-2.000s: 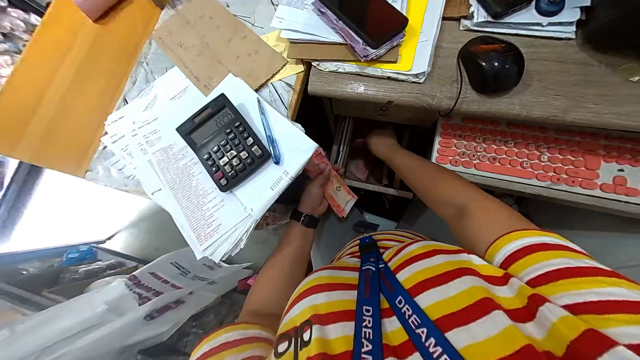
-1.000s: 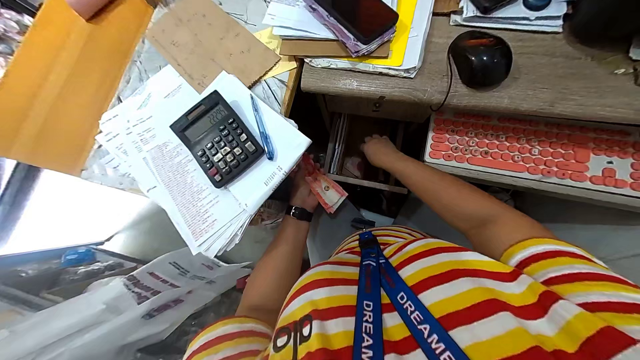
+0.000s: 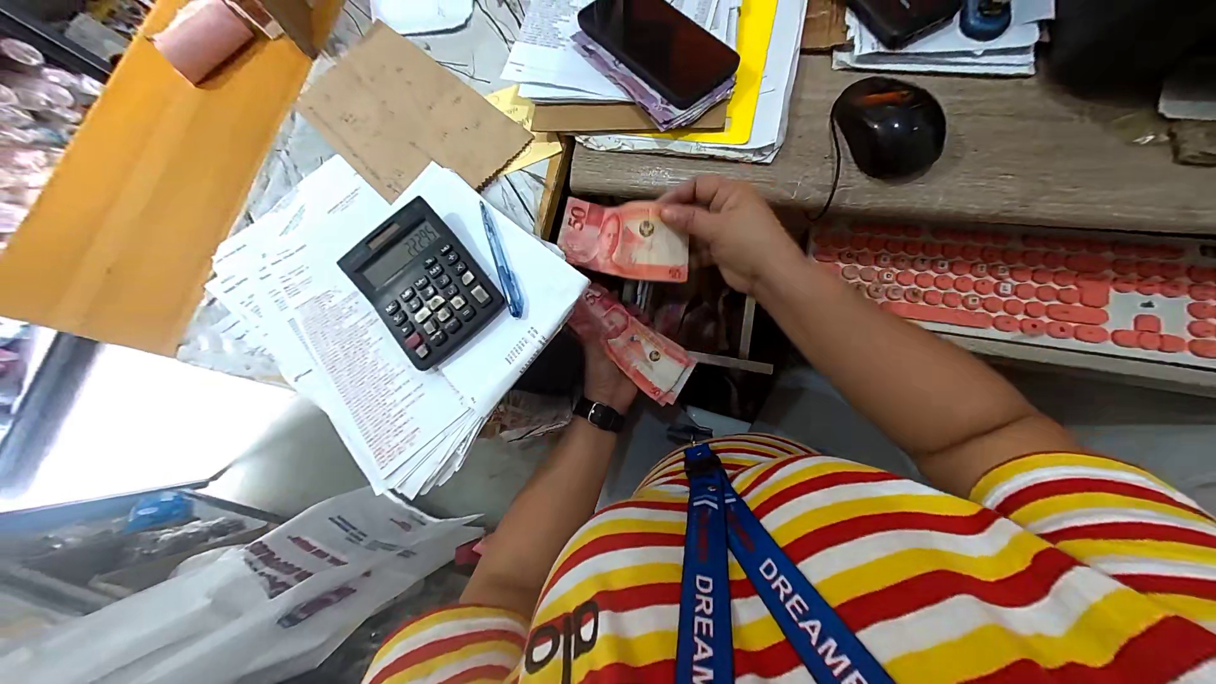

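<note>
My right hand pinches the right end of a red banknote, marked 50, above the drawer. Below it, my left hand, with a dark watch on its wrist, holds a few red banknotes; its fingers are largely hidden by the notes and the papers. Between the hands and the keyboard the drawer stands pulled out, its contents in shadow. Left of the hands, a black calculator and a blue pen rest on a stack of printed papers.
A black phone lies on a bundle of purple notes atop papers and a yellow folder. A black mouse is on the wooden desk, above a red-and-white keyboard. Brown card and an orange board are at the left.
My right hand has come up out of the drawer and now holds a red banknote. My left hand still holds its notes near the stack of papers.
</note>
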